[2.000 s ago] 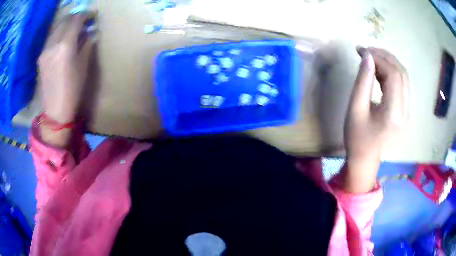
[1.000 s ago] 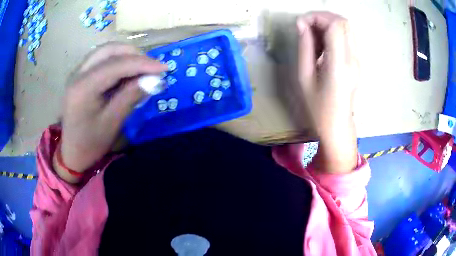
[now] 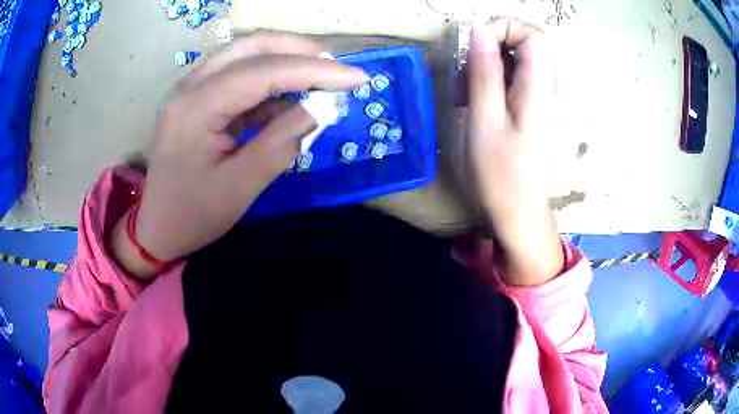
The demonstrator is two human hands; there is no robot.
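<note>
The blue tray [image 3: 420,121] stands in front of my body with several small blue-and-white components [image 3: 375,110] spaced out inside. My left hand [image 3: 235,129] is over the tray's left part and hides it. Its forefinger points at a component near the far side; thumb and forefinger are apart, and white tape [image 3: 324,109] is on the thumb. No part shows between them. My right hand [image 3: 510,121] is raised to the right of the tray, fingers bent with tips close together. It is blurred, and I cannot tell whether it holds a tiny part.
Loose components [image 3: 79,28] lie at the upper left beside the big blue bin [image 3: 14,105]. More components [image 3: 190,11] lie behind my left hand. A dark phone [image 3: 694,95] lies at the far right. Tiny slivers are scattered at the upper right. A red stool [image 3: 689,260] stands beyond the cardboard's edge.
My left hand came from the far left to the tray, then moved further right over it. My right hand moved left from the right side. The tray has turned and shifted left in view.
</note>
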